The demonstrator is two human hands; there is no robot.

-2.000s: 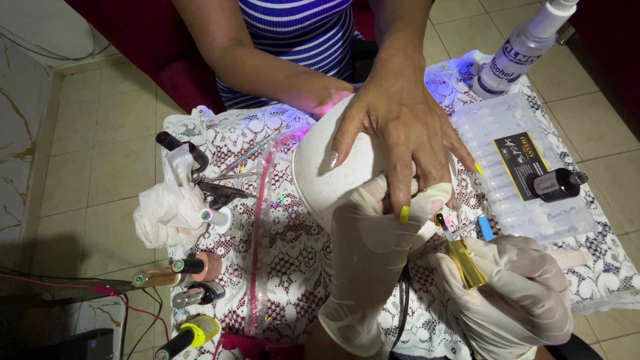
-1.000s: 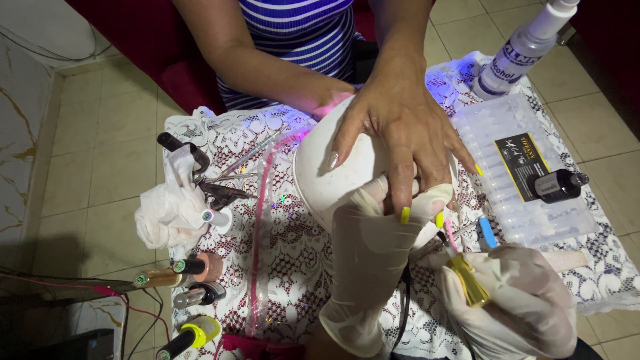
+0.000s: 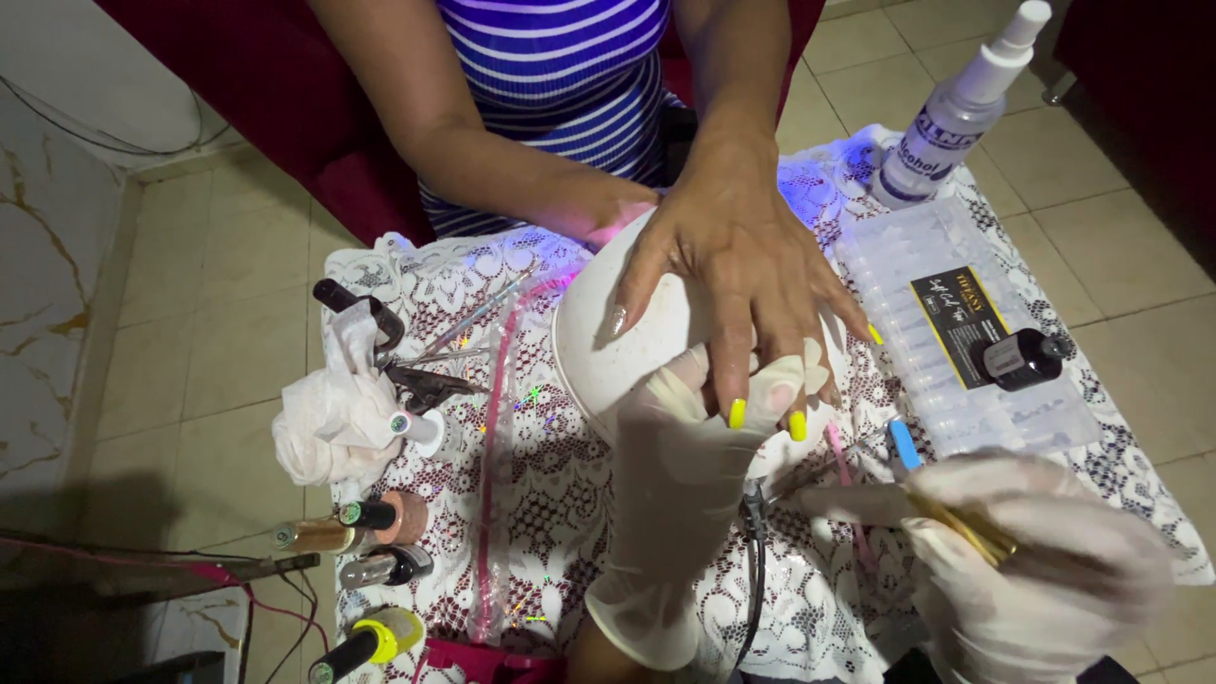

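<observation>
My gloved left hand point(image 3: 703, 456) holds the fingers of another person's hand point(image 3: 746, 247) over the white dome-shaped nail lamp point(image 3: 617, 313). Bright yellow polish point(image 3: 797, 426) covers several of that hand's nails, while the thumbnail looks silvery. To the right, my gloved right hand point(image 3: 1026, 560), blurred, grips the gold cap point(image 3: 964, 527) of a nail polish brush; its bristle end is too blurred to make out. Just beyond my right hand lie a blue-ended tool point(image 3: 903, 445) and a thin pink stick point(image 3: 842, 465).
A spray bottle of alcohol point(image 3: 950, 123), a clear nail-tip case point(image 3: 893, 275) and a dark bottle point(image 3: 1021, 359) stand or lie right. Left are crumpled tissue point(image 3: 332, 418), a cuticle nipper point(image 3: 432, 385), several polish bottles, one yellow point(image 3: 394, 635). A black cable point(image 3: 755, 570) crosses the lace tablecloth point(image 3: 560, 513).
My right hand has moved right and away from the other person's nails, with the gold cap still in it. My left hand stays at the held fingers.
</observation>
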